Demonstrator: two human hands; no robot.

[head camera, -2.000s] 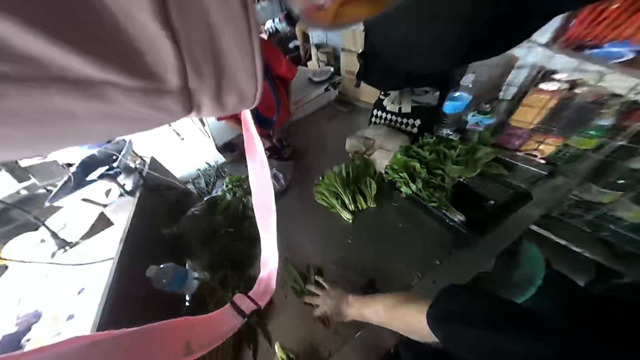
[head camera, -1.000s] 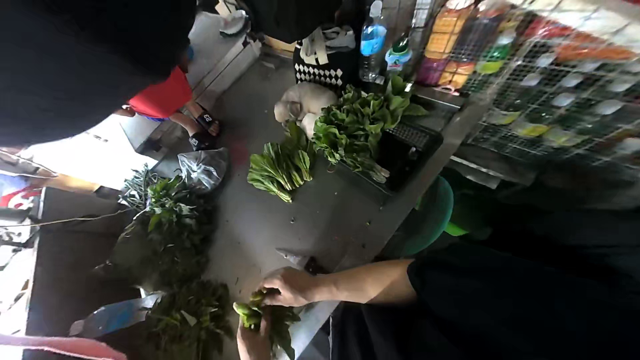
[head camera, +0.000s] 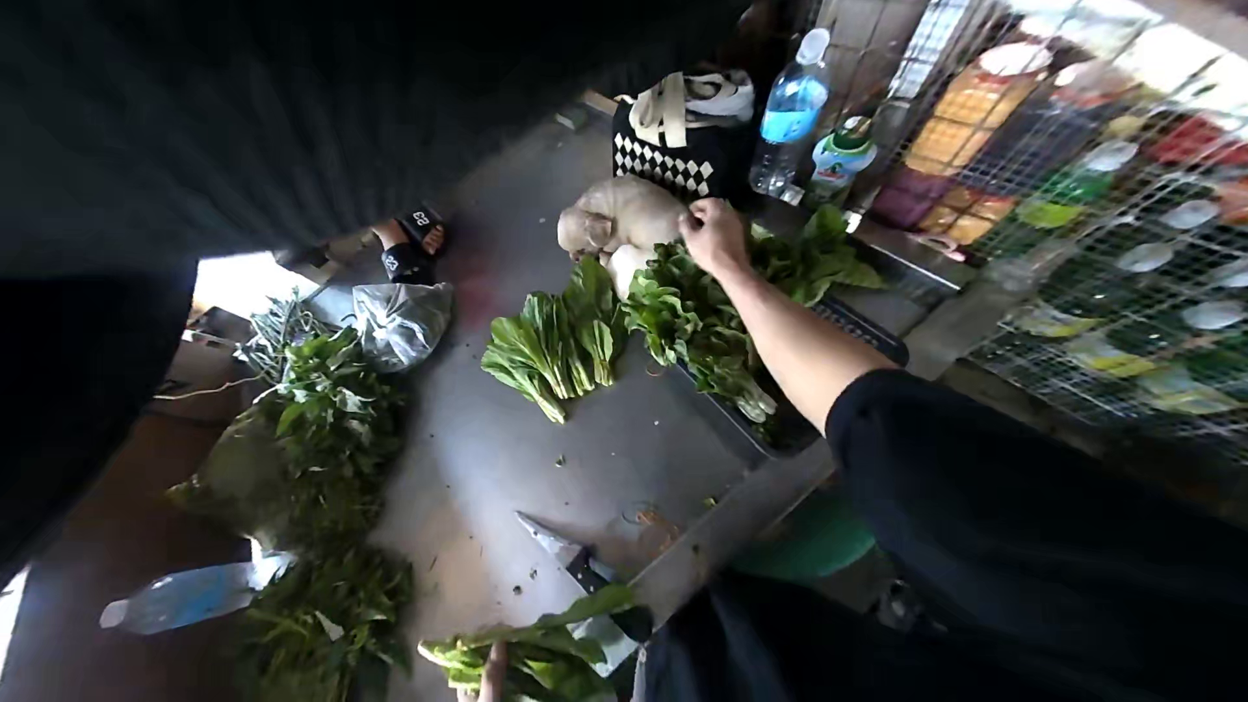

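My right hand (head camera: 715,234) is over the leafy greens (head camera: 697,322) heaped in a black plastic tray (head camera: 858,327), beside a small pale dog (head camera: 634,216) curled up; whether its fingers pinch anything, I cannot tell. At the bottom edge my left hand (head camera: 487,678), partly out of view, holds a bunch of leafy greens (head camera: 546,658). A knife (head camera: 570,554) with a black handle lies on the grey tabletop (head camera: 507,468) near that bunch. Several bunches of greens (head camera: 556,346) lie side by side left of the tray.
Dark leafy herbs (head camera: 327,468) and a plastic bottle (head camera: 185,597) line the left side, with a clear plastic bag (head camera: 400,322). A patterned bag (head camera: 673,146), a water bottle (head camera: 792,112) and a wire mesh rack (head camera: 1121,244) stand at the back right. Someone's sandalled feet (head camera: 414,244) show beyond.
My right hand has moved from the bunch at my left hand up to the heap of greens. My left hand still holds its bunch. The view has shifted.
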